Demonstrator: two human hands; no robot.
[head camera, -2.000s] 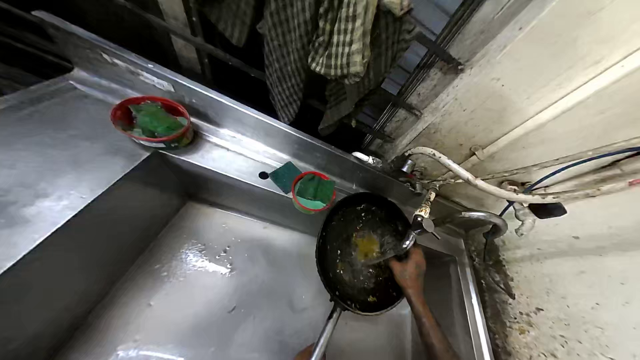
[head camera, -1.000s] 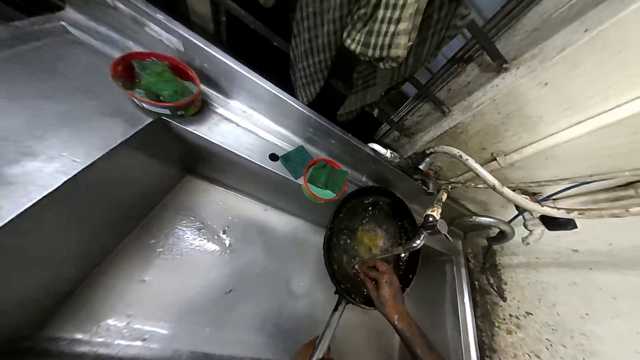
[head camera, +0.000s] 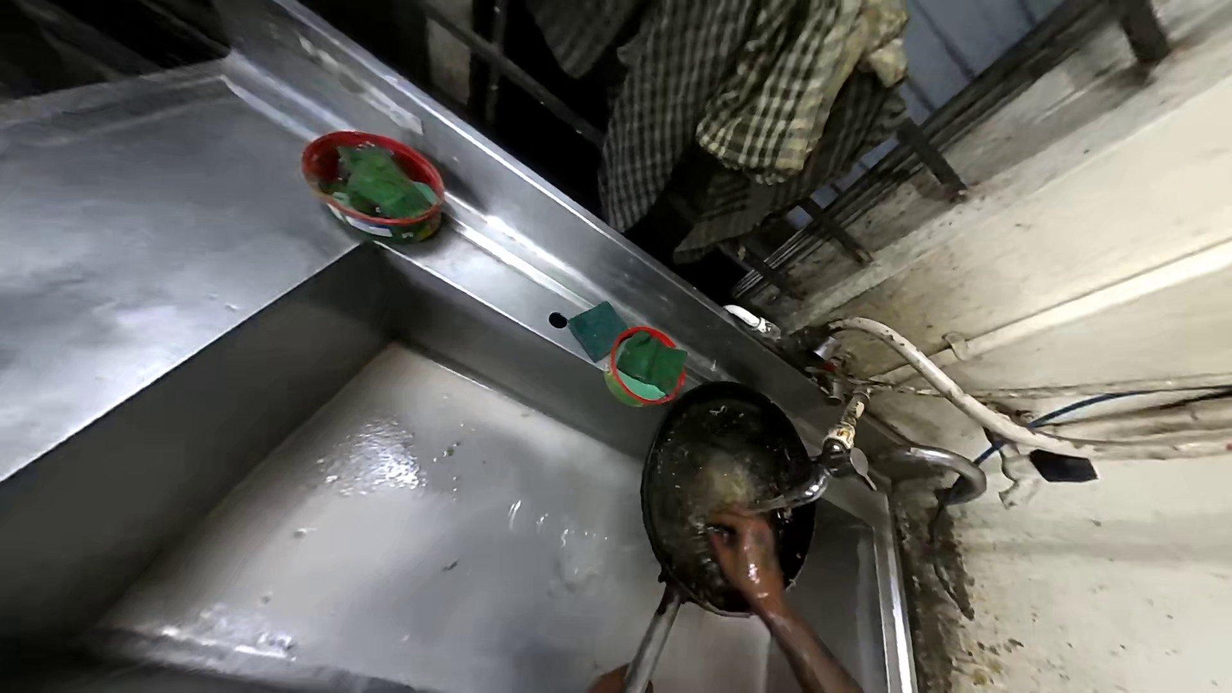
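A dark frying pan (head camera: 688, 481) is held tilted under the metal tap spout (head camera: 813, 489), over the right end of the sink. At the bottom edge, my left hand (head camera: 608, 681) grips the pan's metal handle (head camera: 654, 637); most of that hand is out of view. My right hand (head camera: 749, 558) is inside the pan, below the spout, with its fingertips at the wet inner surface. Whether those fingers hold anything is hidden. Just beyond the pan, a small red-rimmed tub (head camera: 621, 385) holds a green scouring pad (head camera: 653, 362).
The steel sink basin (head camera: 462, 539) has wet bits on its floor. On its back ledge are a flat green pad (head camera: 597, 330) and a larger red tub (head camera: 318, 173) with green pads. Checked cloths (head camera: 664, 106) hang behind. A white hose (head camera: 924, 366) runs along the right wall.
My right hand has moved from the pan's right rim into the pan. My left hand has stayed at the handle.
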